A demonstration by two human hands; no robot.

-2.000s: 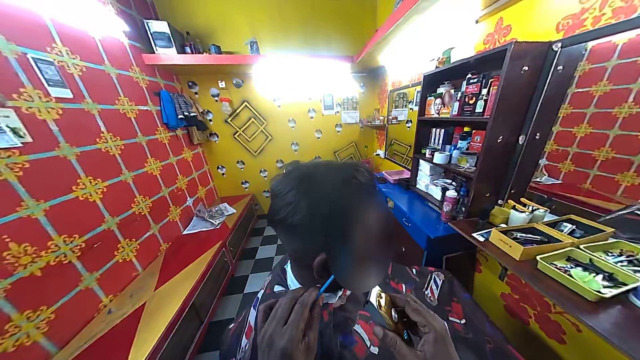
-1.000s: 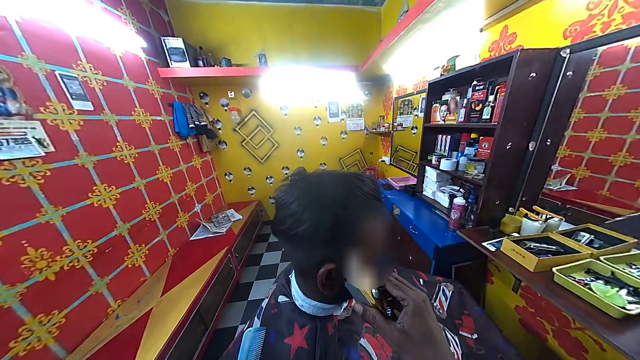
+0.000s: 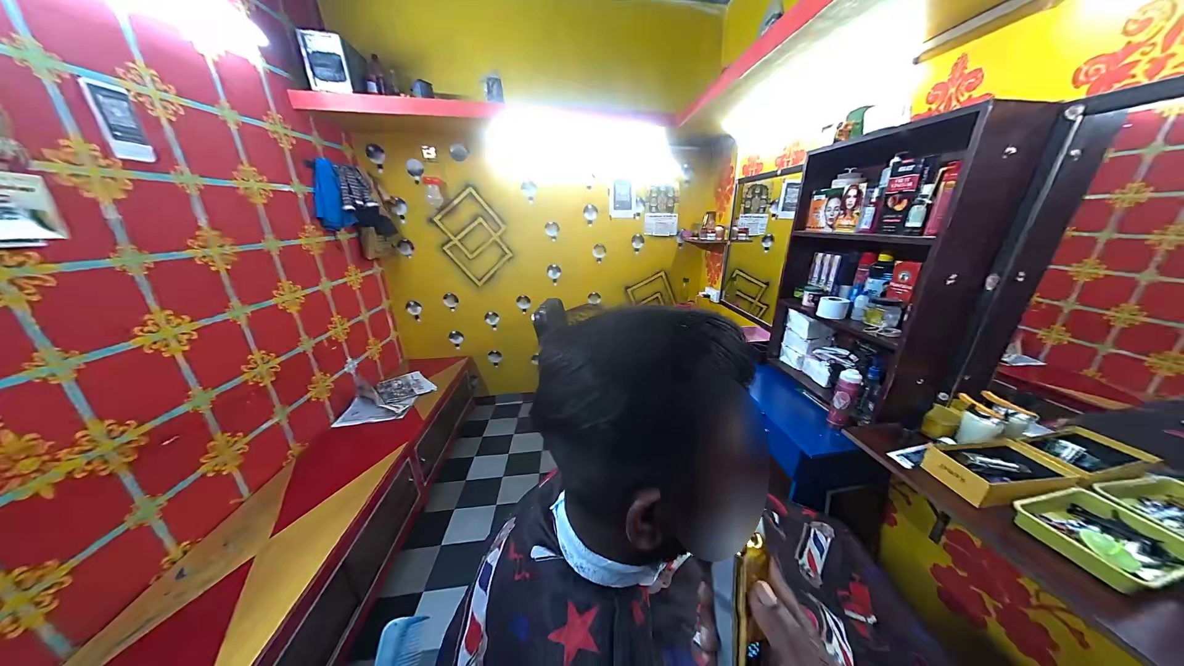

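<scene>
A seated person's dark-haired head (image 3: 638, 425) fills the middle, with a white neck strip (image 3: 601, 566) around the neck and a dark patterned cape (image 3: 536, 606) over the shoulders. My right hand (image 3: 791, 615) is closed on a gold-coloured hair trimmer (image 3: 747, 592), held upright just below the person's face. Fingers show on both sides of its body; its tip is partly hidden. A light blue comb (image 3: 400, 640) rises at the bottom edge, left of the cape. My left hand is out of view, so what holds the comb cannot be told.
On the right, a counter (image 3: 1045, 546) bears yellow trays (image 3: 1091, 546) and boxes of tools. Beyond it stand a blue cabinet (image 3: 805, 430) and a dark shelf unit (image 3: 939, 277) with bottles. Along the left wall runs a red and yellow bench (image 3: 342, 481) with newspapers (image 3: 384, 400).
My left hand, at the neck two seconds ago, has left the view. The neck strip shows more fully than before. The right hand remains near the face with the trimmer.
</scene>
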